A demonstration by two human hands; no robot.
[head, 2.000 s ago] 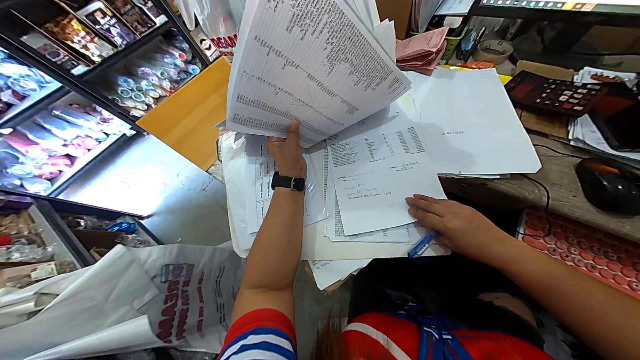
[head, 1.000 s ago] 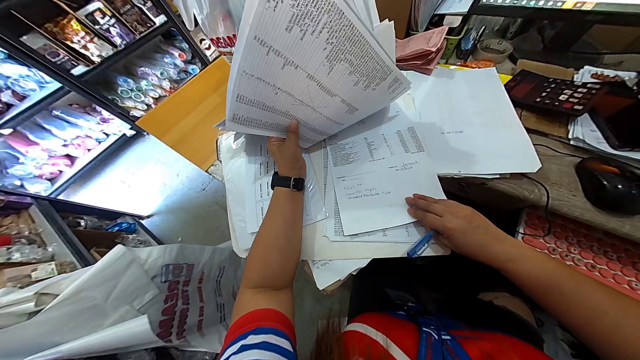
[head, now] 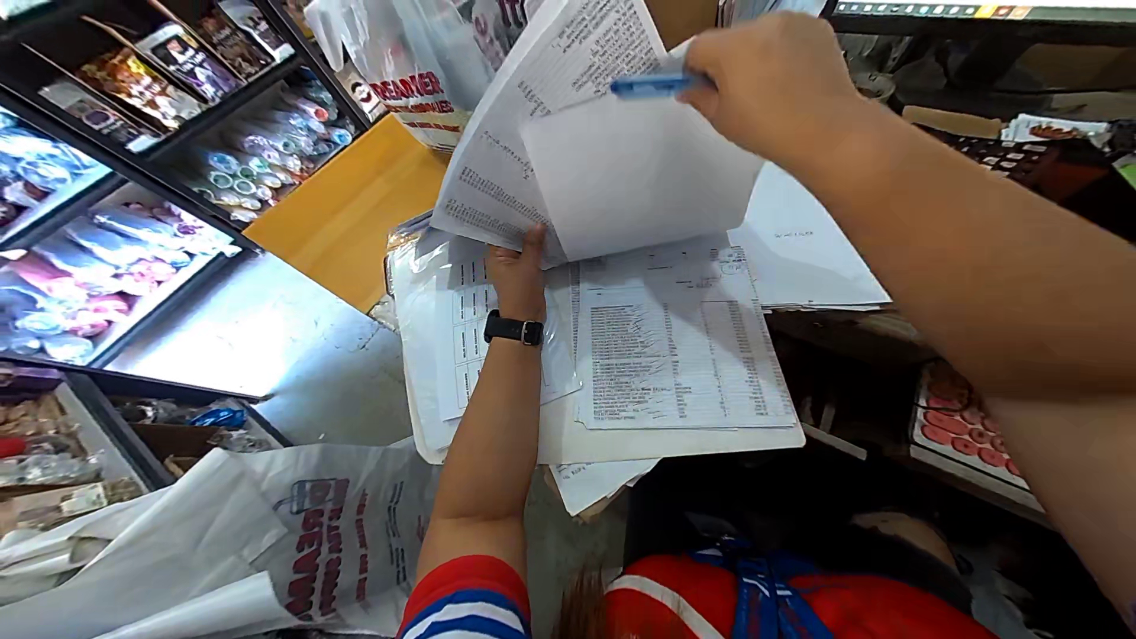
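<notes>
My left hand [head: 522,266], with a black watch on its wrist, holds the lower edge of a raised stack of printed sheets [head: 497,169]. A smaller white sheet [head: 639,169] lies against that stack. My right hand [head: 763,80] is raised at its upper right, holding a blue pen [head: 657,85]; whether its fingers also grip the white sheet is unclear. Below lies a printed list with columns [head: 674,355] on a cream folder [head: 568,439]. A clear plastic sleeve [head: 559,355] with a printed form is partly under my left wrist.
White paper [head: 799,240] lies right of the folder, near a calculator [head: 994,155] and a monitor [head: 976,11]. A yellow-brown board [head: 355,204] and a printed plastic bag [head: 426,71] are behind left. A large white bag [head: 231,541] and stocked shelves [head: 151,142] stand left.
My right hand has moved up and away from the folder with the blue pen. The handwritten sheet that lay on the list is gone from there, and a white sheet now lies against the raised stack.
</notes>
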